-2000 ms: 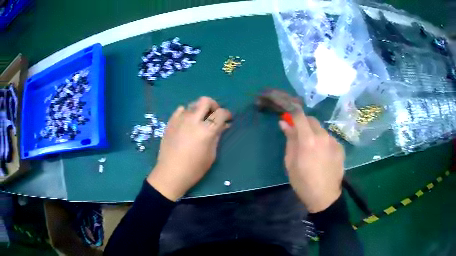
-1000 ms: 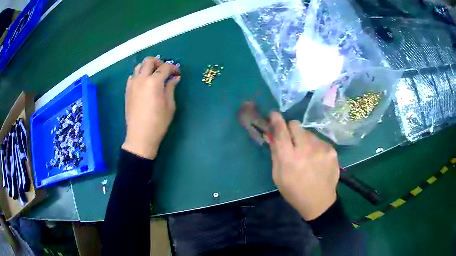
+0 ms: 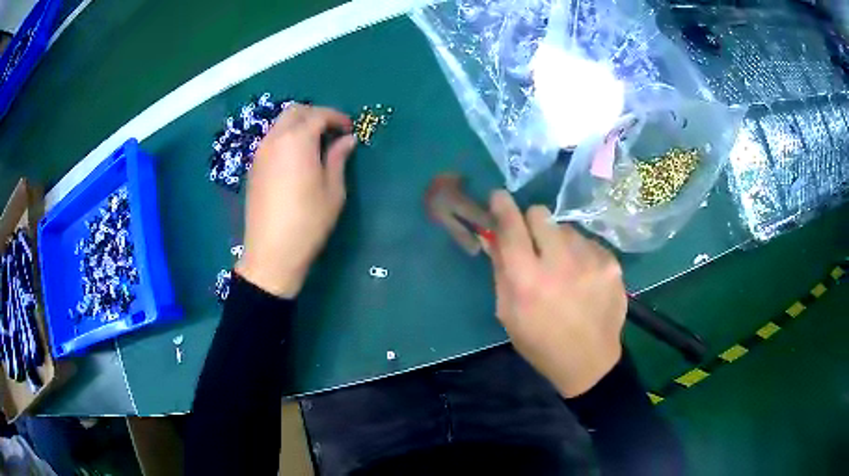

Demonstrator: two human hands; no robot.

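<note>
My left hand is over the bench with its fingertips at the left edge of a small heap of brass pieces; whether it pinches anything cannot be told. A pile of black-and-silver pieces lies partly behind that hand. My right hand holds a hammer close to its brown, blurred head; the black handle sticks out behind the hand. A single silver link plate lies on the bench between the hands. A smaller cluster is mostly hidden by my left wrist.
A blue bin of black-silver pieces and a cardboard box of long black-and-white parts stand at left. A large clear bag, a bag of brass pieces and silvery packing sheet lie at right. A small pale piece lies near the front edge.
My left hand has moved from the black-silver pile to the brass heap. The silver plate now shows alone on the bench. My right hand still holds the hammer.
</note>
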